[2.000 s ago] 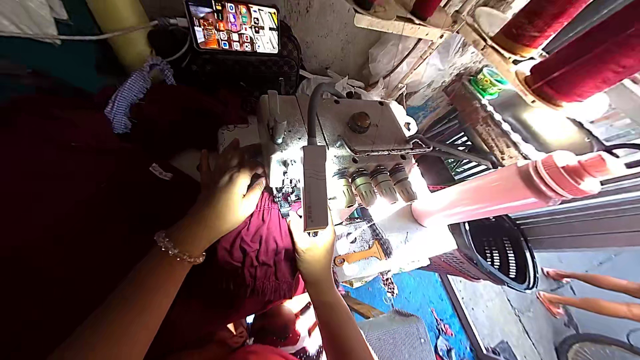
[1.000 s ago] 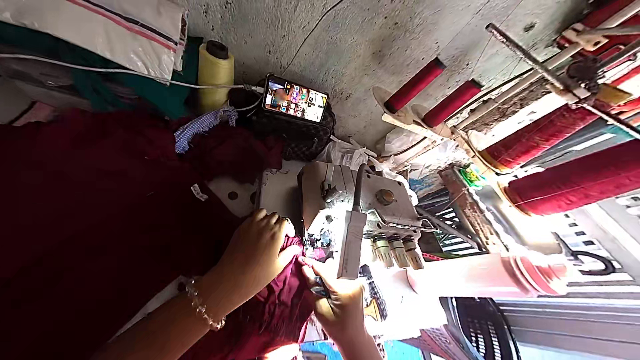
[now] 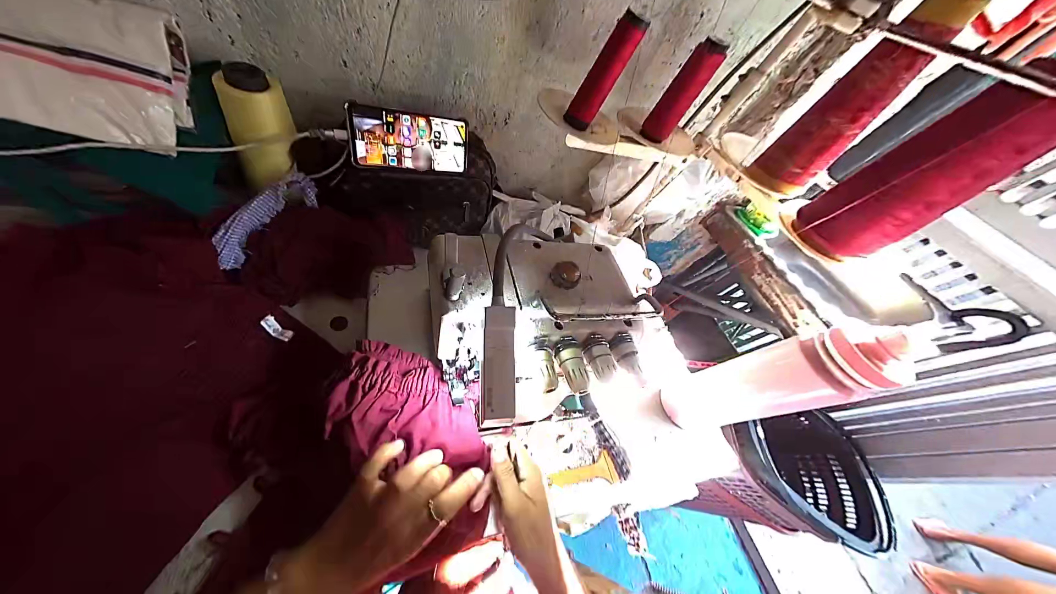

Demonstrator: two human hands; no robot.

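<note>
An overlock sewing machine (image 3: 569,289) with several tension knobs (image 3: 577,363) stands in the middle, its long lamp bar (image 3: 498,367) over the needle area. Gathered maroon fabric (image 3: 396,400) lies just left of and below the presser foot. My left hand (image 3: 404,516), with a ring and a beaded bracelet, rests on this fabric with its fingers bent and its fingertips at the fabric's right edge. My right hand (image 3: 521,503) pinches that same edge, thumb and finger meeting, close beside the left fingertips; a small dark thing shows between its fingers, too unclear to name.
Dark maroon cloth (image 3: 107,396) covers the left side. A phone (image 3: 408,142) lies on a dark bag behind the machine, near a yellow thread cone (image 3: 257,124). Red thread spools (image 3: 932,165) stand upper right, above a pink bottle (image 3: 784,375) and black basket (image 3: 813,483). A person's legs (image 3: 990,549) show lower right.
Both hands have moved from beside the needle area toward the near side. The gathered fabric, largely covered by my left hand before, now shows beside the presser foot.
</note>
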